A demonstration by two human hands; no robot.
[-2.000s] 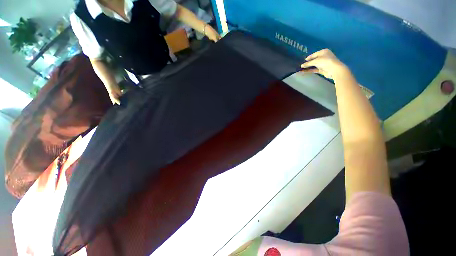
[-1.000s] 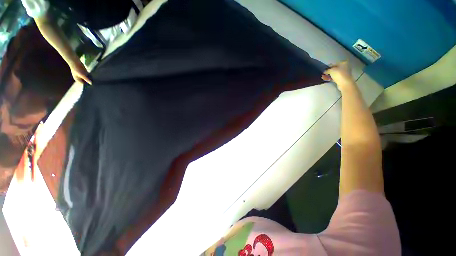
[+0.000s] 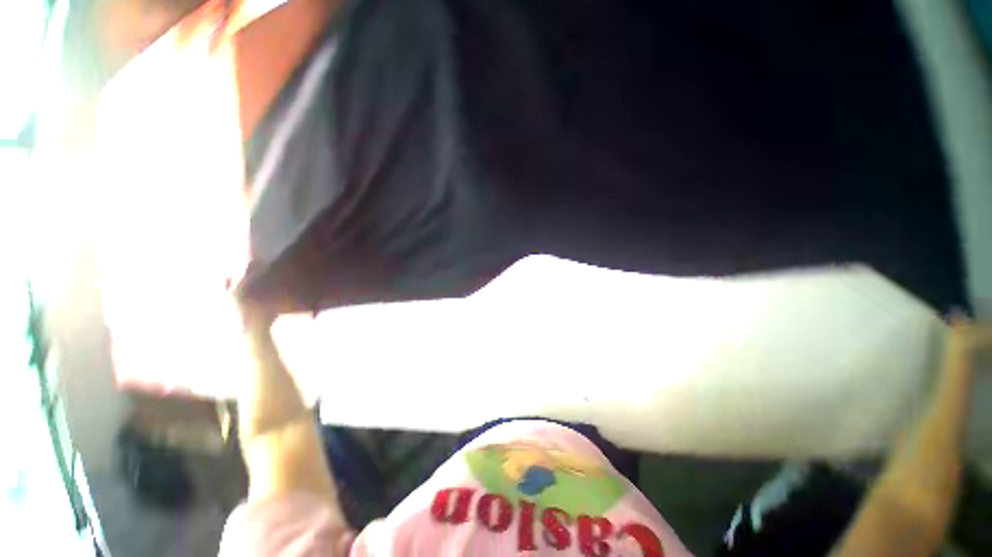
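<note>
The black interlining (image 3: 653,141) lies spread over the white conveyor belt (image 3: 653,359), with creases fanning from its near left corner. A strip of red-brown cloth (image 3: 277,54) shows beside its upper left edge; any cloth under the interlining is hidden. My left hand (image 3: 252,310) is at the near left corner, its fingers closed on the interlining, blurred by glare. My right hand (image 3: 968,332) is at the near right corner, near the picture's edge and blurred, its fingertips closed on the interlining's tip.
A glossy white sheet (image 3: 174,218) lies left of the interlining in strong glare. A sliver of the blue machine (image 3: 982,27) shows at the top right. My pink shirt is at the belt's near edge. Dark shapes lie below the belt at both sides.
The view has swung left and down. My left hand has come into view at the near left corner. The other person has left the view. My right hand remains at the right corner.
</note>
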